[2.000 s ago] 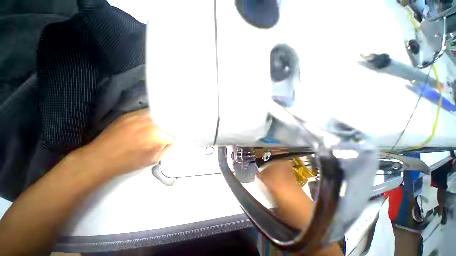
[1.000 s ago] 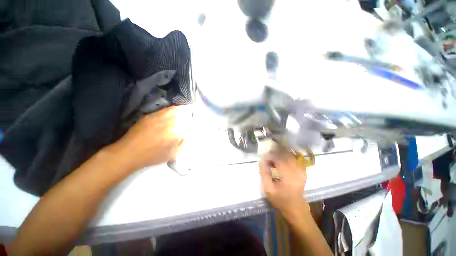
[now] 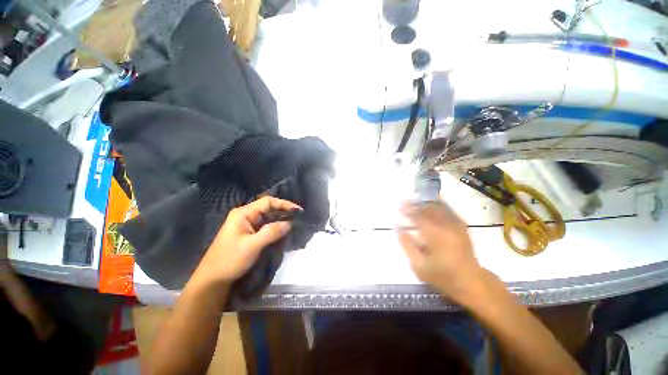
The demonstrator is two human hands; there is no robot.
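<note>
A dark grey garment (image 3: 198, 117) with a finely striped rib trim (image 3: 242, 168) lies left of the sewing machine and reaches the table's front edge. My left hand (image 3: 249, 238) pinches the garment near the trim between thumb and fingers. My right hand (image 3: 439, 245) is beside the needle area, blurred, its fingers bent; whether it holds anything cannot be told. The white sewing machine (image 3: 527, 88) with a blue stripe stands behind and right of my right hand. Yellow-handled scissors (image 3: 535, 223) lie under its arm, right of my right hand.
An orange and blue packet (image 3: 117, 227) lies under the garment's left side. A dark grey machine part (image 3: 33, 165) stands at far left. Pens (image 3: 608, 50) lie atop the machine. A ruler-marked table edge (image 3: 351, 299) runs in front. Another person's arm (image 3: 26, 293) shows at lower left.
The view has moved back from the machine, showing more table and the whole scissors. The garment now lies closer to the front edge, with my left hand pinching it. My right hand remains near the needle area.
</note>
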